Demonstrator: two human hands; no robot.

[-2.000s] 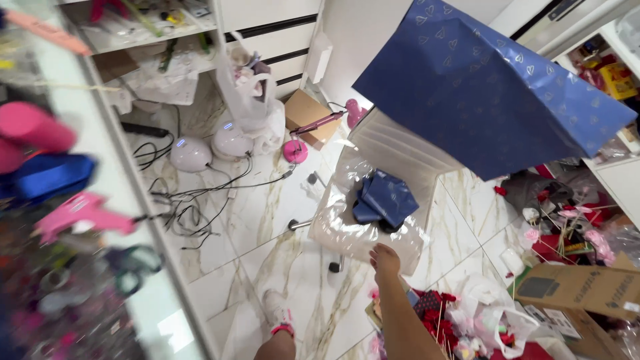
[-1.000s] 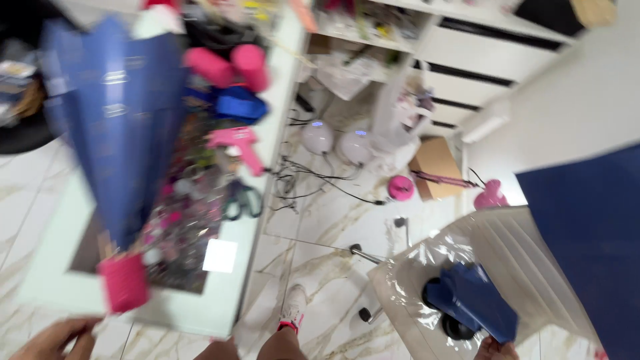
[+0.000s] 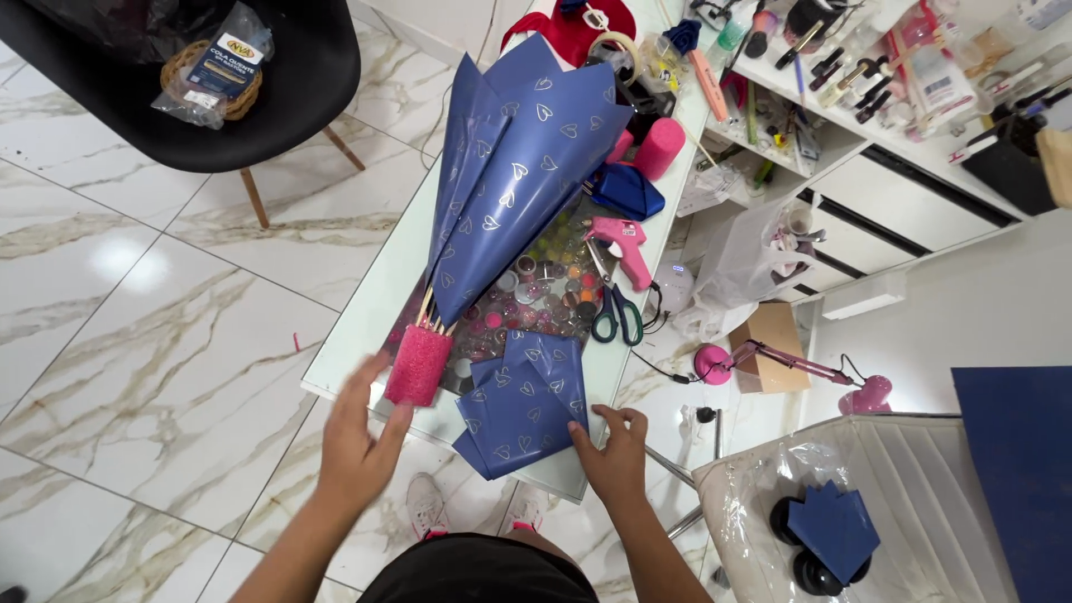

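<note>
A cone of blue wrapping paper with heart outlines [image 3: 519,176] lies on the glass-topped table, its wooden sticks gathered in a pink glittery cylinder [image 3: 420,366]. My left hand [image 3: 366,435] is beside the cylinder, fingers spread; whether the fingertips touch it is unclear. Folded blue heart-print paper [image 3: 528,402] lies at the near table corner, with the thumb and fingertips of my right hand [image 3: 615,452] at its right edge. Scissors with dark green handles [image 3: 618,314] and a pink hot glue gun [image 3: 624,249] lie to the right of the cone.
The glass-topped table [image 3: 356,335] has small jars beneath its top. A black chair [image 3: 251,109] stands at upper left. At lower right, a cream chair [image 3: 904,469] holds more folded blue paper [image 3: 836,528]. A pink desk lamp [image 3: 787,360] lies before a cardboard box [image 3: 775,335].
The view has swung left to the table. My right hand, earlier reaching toward the cream chair, is now at the table with folded blue paper. My left hand is now nearer the pink cylinder.
</note>
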